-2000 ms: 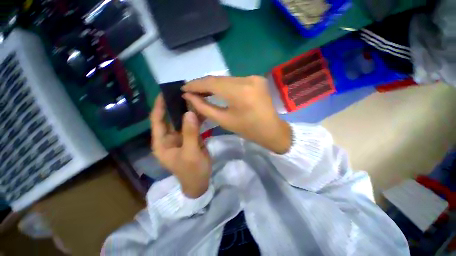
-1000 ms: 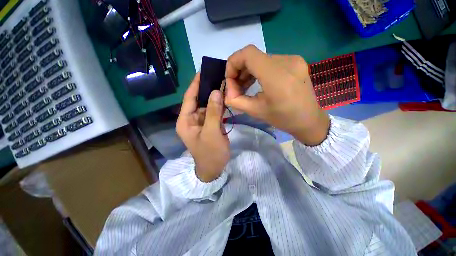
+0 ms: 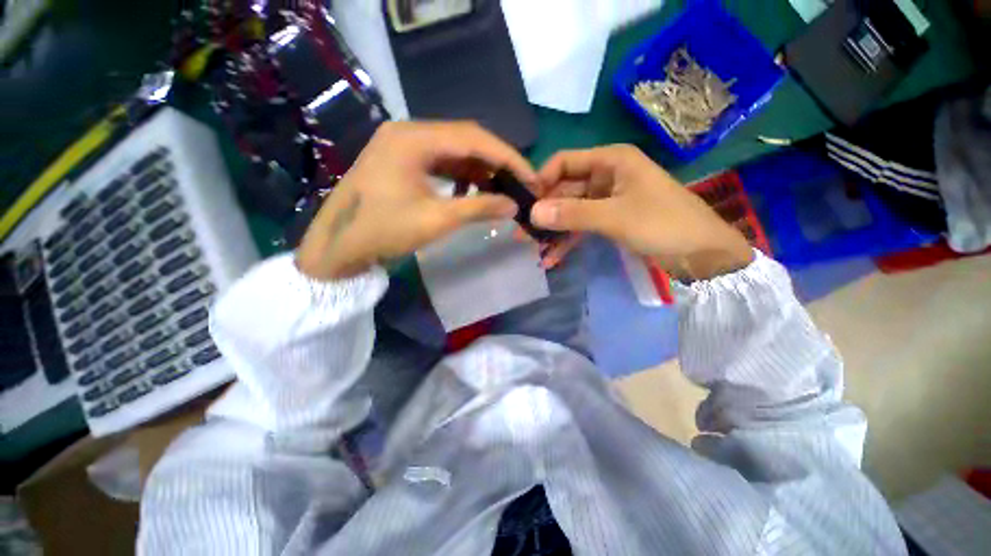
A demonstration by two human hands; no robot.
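A black wired module point(image 3: 519, 204) is held between my two hands in front of my chest, seen narrow and tilted, mostly covered by fingers. My left hand point(image 3: 418, 196) grips its left end with thumb and fingers. My right hand point(image 3: 625, 206) grips its right end, with a bit of red near the fingertips. A white sheet point(image 3: 484, 277) lies below the hands. A black housing point(image 3: 462, 76) with a framed window lies beyond my hands.
A foam tray point(image 3: 234, 206) with rows of circuit board modules is at left. Black modules with red wires point(image 3: 326, 103) lie beside it. A blue bin point(image 3: 750, 81) of beige strips is at far right, a red parts tray point(image 3: 730, 206) nearer. A striped dark sleeve point(image 3: 886, 168) shows at right.
The module has turned from a broad face to a narrow view. My left hand has swung from below it to its left side, my right hand to its right. The camera view has shifted.
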